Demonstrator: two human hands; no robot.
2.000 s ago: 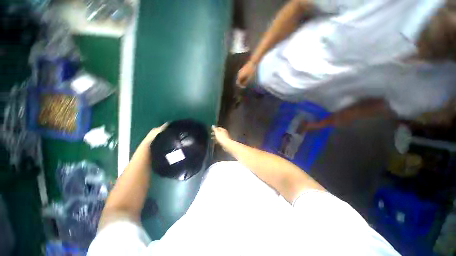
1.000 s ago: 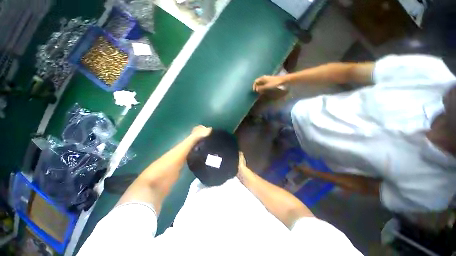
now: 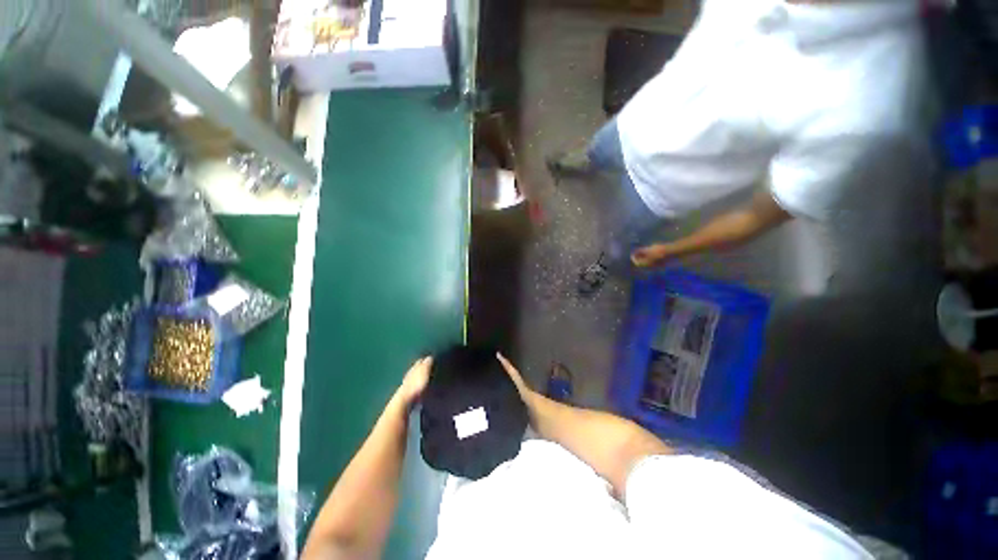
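A round, drum-like stack of black parts (image 3: 473, 383) with a small white label on it is held close against my body, over the front edge of the green bench (image 3: 383, 219). My left hand (image 3: 417, 378) is on its left side. My right hand (image 3: 512, 377) is on its right side. The fingers of both hands are partly hidden by the stack.
A blue crate (image 3: 746, 361) lined with newspaper is on the floor at right. A person in a white shirt (image 3: 722, 109) stands beyond it. A white box (image 3: 372, 68) sits at the bench's far end. A blue bin of brass-coloured parts (image 3: 182, 352) and clear bags (image 3: 213, 492) are at left.
The view has turned, and the bench now runs straight ahead. The stack is still between my hands, beside the bench's front edge. The other person's hand has left the bench edge.
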